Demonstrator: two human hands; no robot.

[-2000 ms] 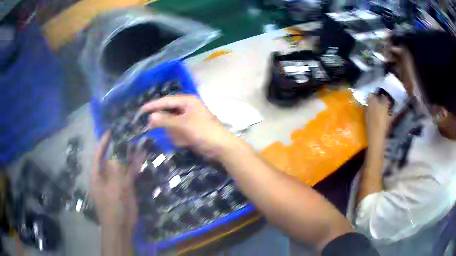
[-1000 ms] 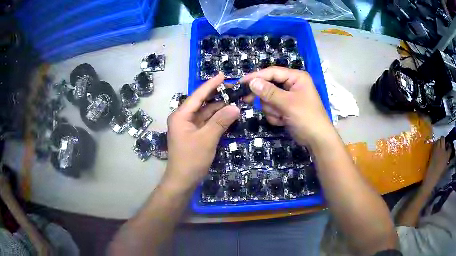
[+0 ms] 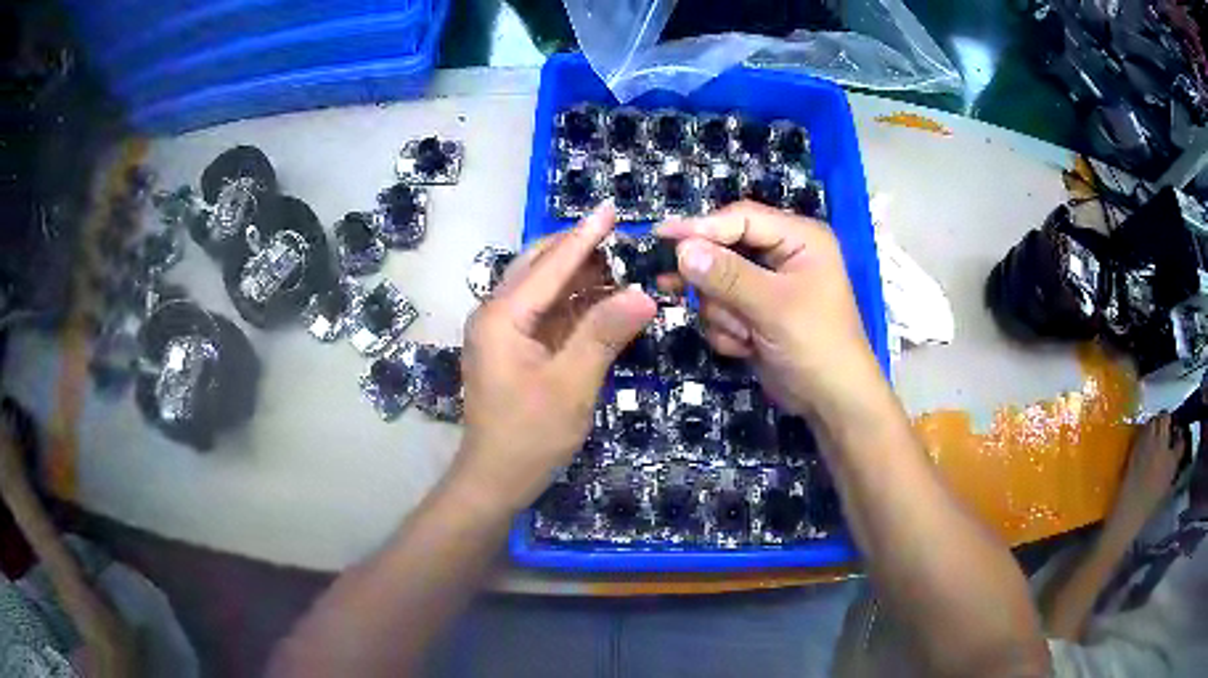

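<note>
My left hand (image 3: 537,338) holds a camera module (image 3: 623,260) by its board between thumb and fingertips, above the middle of the blue parts tray (image 3: 868,265). The module's black lens points to the right. My right hand (image 3: 768,291) pinches the dark lens end (image 3: 652,260) with thumb and index finger. Whether a separate black piece sits on the lens is too small to tell. Rows of modules (image 3: 677,503) with black lenses fill the tray. My hands hide part of the middle rows.
Loose modules (image 3: 379,315) and round black camera housings (image 3: 272,262) lie at left. Stacked blue trays (image 3: 265,53) stand at the far left. A clear plastic bag (image 3: 795,56) overlaps the tray's far edge. White cloth (image 3: 914,298) and black housings (image 3: 1060,276) lie right. People's arms show at both sides.
Since one second ago, the view has shifted slightly. The module and the dark piece between my hands now appear closer together. Two seconds ago, my right hand was over the tray, apart from my left.
</note>
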